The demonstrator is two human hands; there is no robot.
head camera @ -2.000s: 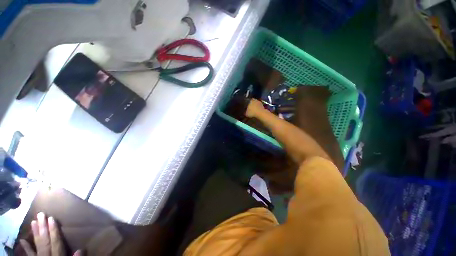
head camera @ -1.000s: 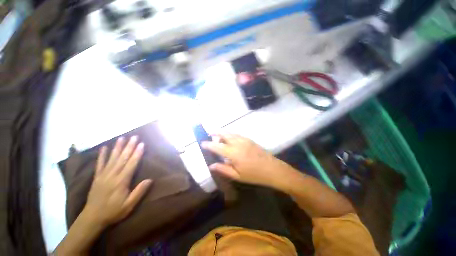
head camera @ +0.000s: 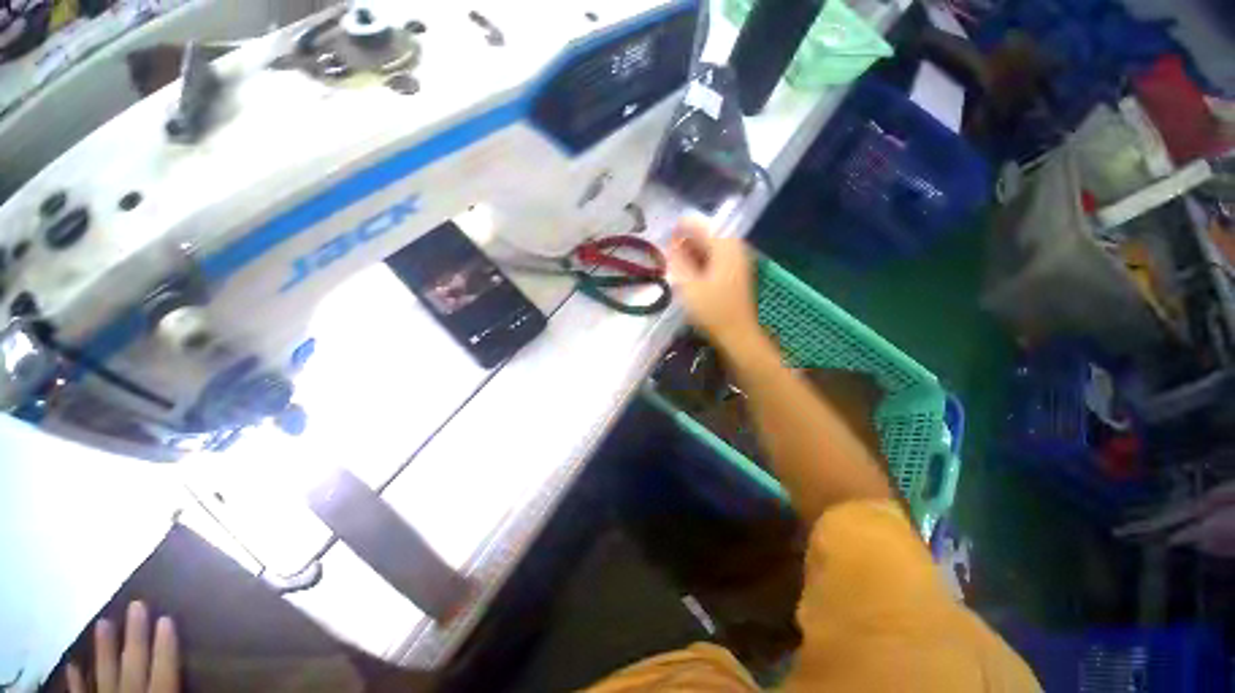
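My left hand (head camera: 129, 657), cut off by the lower edge, lies flat with fingers spread on a dark brown garment panel (head camera: 217, 616) at lower left. A narrow brown strip (head camera: 393, 548) lies apart from it, to the right of the needle area, one end at the table's front edge. My right hand (head camera: 711, 284) is blurred beside the scissors' red and green handles (head camera: 626, 274), at the table edge; whether it holds anything cannot be told. The smartphone (head camera: 467, 295) lies left of the scissors. The white machine head (head camera: 447, 142) spans the upper left.
A green basket (head camera: 910, 386) with brown pieces stands beyond the table edge, under my right forearm. A dark shiny packet (head camera: 704, 146) and a small green tray (head camera: 840, 52) are at the table's far right end. Blue crates (head camera: 907, 169) stand on the floor.
The view has shifted. My right hand has moved from beside the needle area to the table edge near the scissors. The narrow strip now lies free. My left hand stays on the panel.
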